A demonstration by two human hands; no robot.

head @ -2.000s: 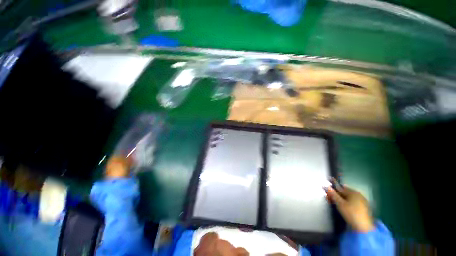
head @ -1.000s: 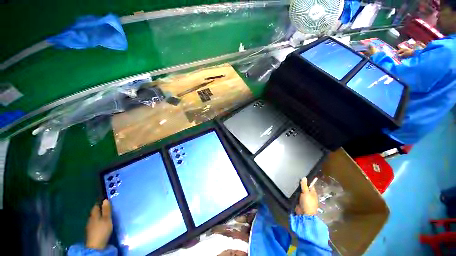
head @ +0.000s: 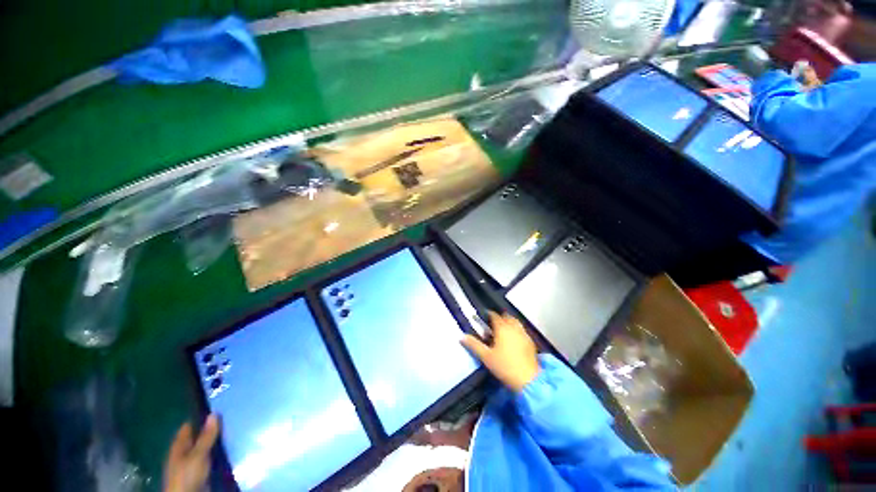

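A black tray with two glossy pale blue panels side by side lies in front of me; dark camera dots show in each panel's upper left corner. My left hand is at the tray's left edge, fingers along the rim, partly cut off below. My right hand is at the tray's right edge, fingertips on or over the rim, with a small light and dark piece, perhaps a slim tool, by the fingers. A second tray with two grey panels lies right beside it, partly under or against the first.
A tall black tray stack stands at the right, near a person's blue sleeve. An open cardboard box holds clear film below it. Brown cardboard lies behind the trays; clear bags lie at back left. A fan stands behind.
My right hand has moved left from the grey-panel tray to the right edge of the blue-panel tray. My left hand remains at the left edge, slightly lower in view.
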